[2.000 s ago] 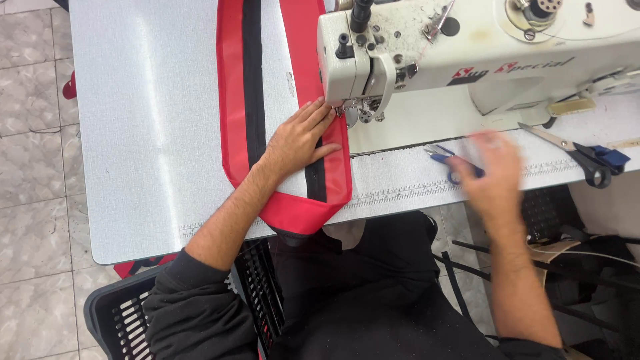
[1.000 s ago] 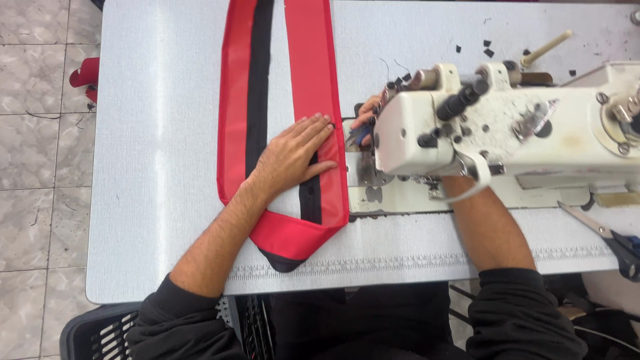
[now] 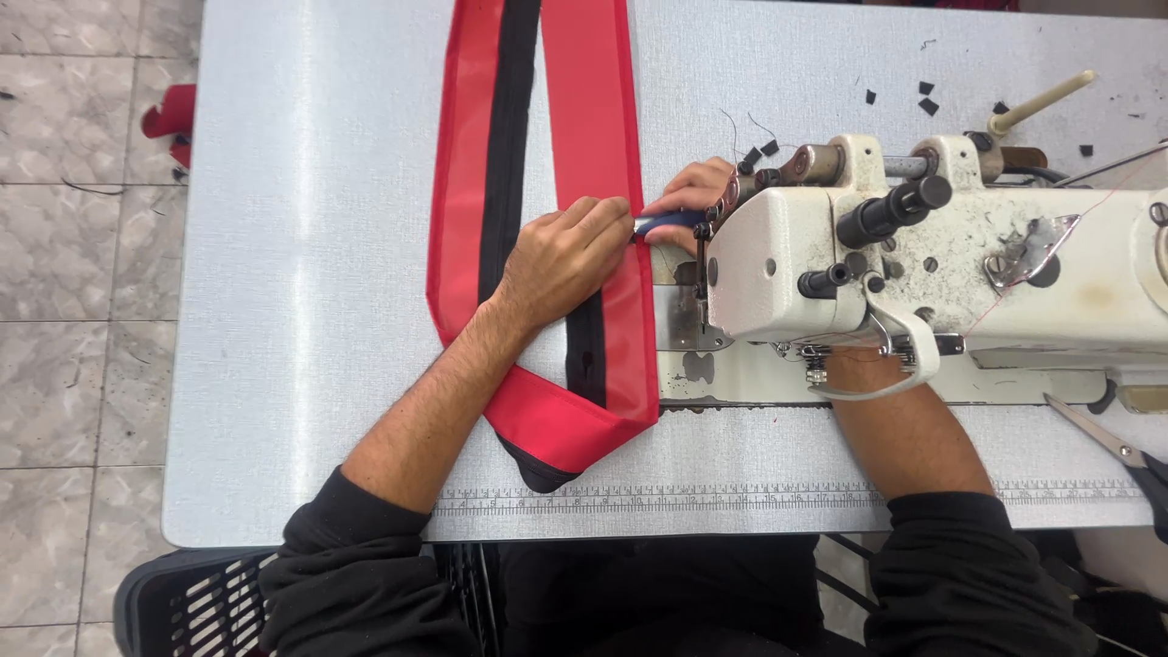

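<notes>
A long red fabric piece with black strips and a red bound edge lies on the table left of the sewing machine. My left hand grips its right edge, fingers bent, with the fingertips at the binding. Blue-handled thread snips are in my right hand, which reaches under the machine arm and comes out behind the needle area. The snips' metal end meets the red edge beside my left fingertips; their tips are hidden. The machine head partly covers my right hand.
Scissors with dark handles lie at the table's right. Small black scraps and loose threads are behind the machine. A printed ruler runs along the front edge. A black plastic basket stands below at the left.
My right hand has gone from in front of the machine to behind its needle area, bringing the snips to the red edge. My left hand's fingers, spread flat before, are now bent at that edge.
</notes>
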